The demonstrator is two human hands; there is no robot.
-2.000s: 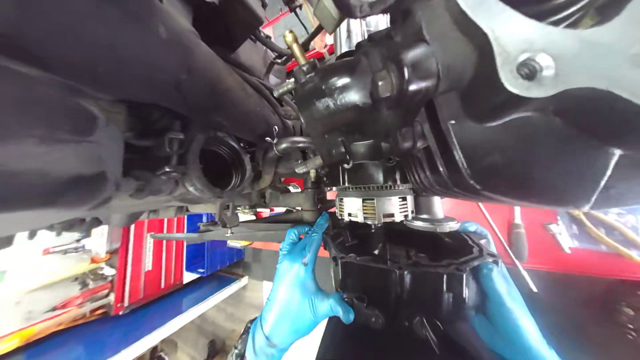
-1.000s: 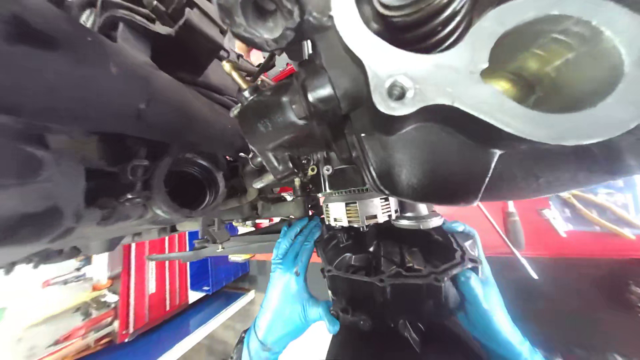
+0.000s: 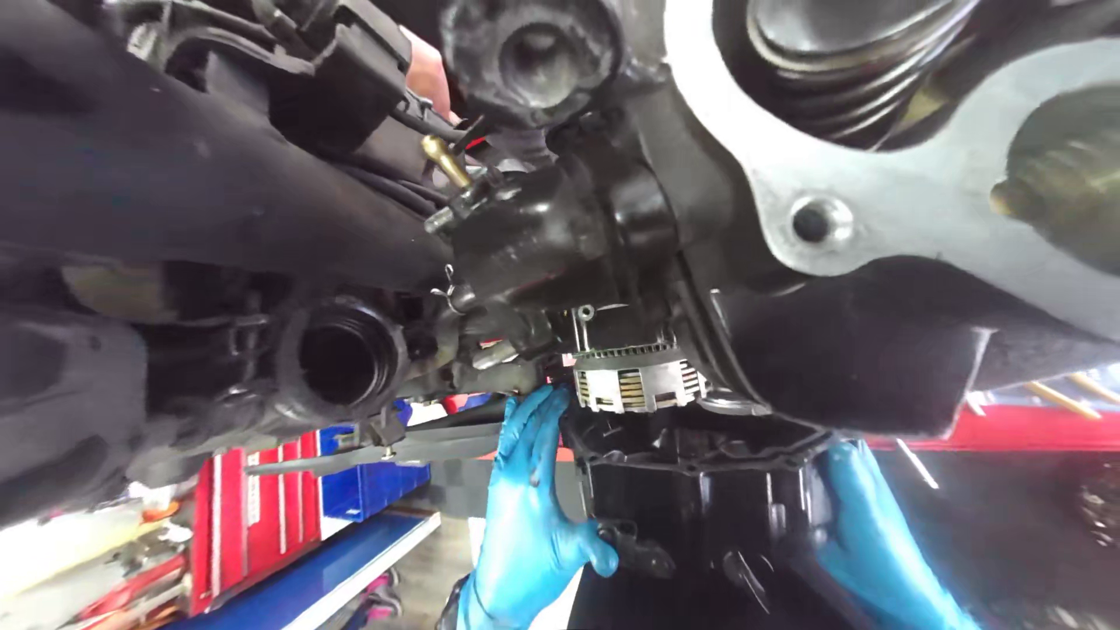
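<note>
A black engine side cover (image 3: 700,507), its open side up, is held between my two blue-gloved hands just under the engine. My left hand (image 3: 529,516) lies along the cover's left side, fingers pointing up and thumb on a small boss. On the right side my right hand (image 3: 875,534) presses against the cover, its fingertips partly hidden by the rim. Directly above the cover, a clutch basket (image 3: 639,381) with its plates protrudes from the black engine casing (image 3: 560,236). A silvery flat gasket face (image 3: 892,175) with a bolt hole spans the upper right.
Thick black tubing (image 3: 201,157) and a round threaded opening (image 3: 341,359) fill the left side. A brass fitting (image 3: 446,162) sticks out near the top. Lower left are a red tool chest (image 3: 254,516), blue bins (image 3: 367,486) and a blue ledge (image 3: 324,569). A red edge (image 3: 1024,429) runs at right.
The view has shifted closer under the engine, with more of the gasket face showing. Both hands stay on the cover's sides throughout.
</note>
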